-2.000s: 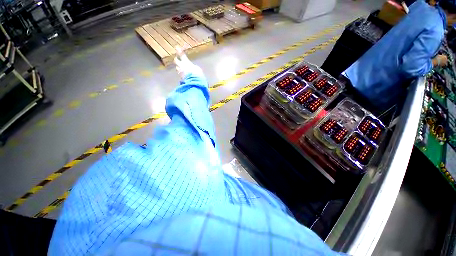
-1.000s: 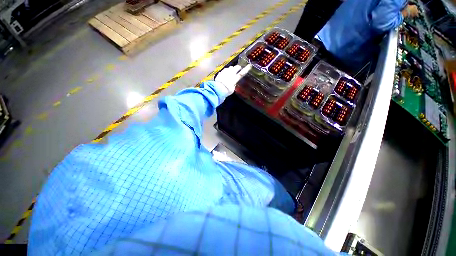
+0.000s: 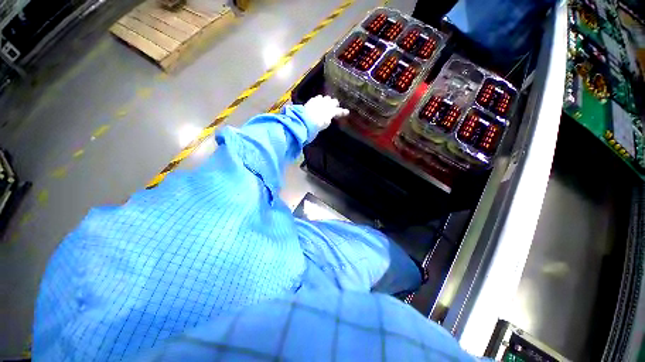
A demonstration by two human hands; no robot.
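My left hand [image 3: 325, 112], in a white glove, is at the near left corner of a stack of clear blister trays [image 3: 382, 65]. Its fingers point at the stack's side and no thing shows held in it; whether they touch the trays is unclear. The top tray has four groups of dark parts with orange-red rows. A second tray stack [image 3: 460, 117] beside it shows three such groups and one compartment without them. Both stacks stand on a red surface on a black tote [image 3: 368, 173]. My right hand is out of the picture.
A pale metal conveyor rail [image 3: 527, 191] runs up the right side. Green circuit boards [image 3: 601, 106] lie beyond it at the upper right. Another person's blue smock [image 3: 498, 28] is behind the tote. A wooden pallet [image 3: 166, 32] and yellow-black floor tape [image 3: 244, 101] are at the left.
My left hand has come from over the floor near the pallet to the tray stack, then slid slightly lower along its side. The view has turned right. A board corner now shows at the bottom right.
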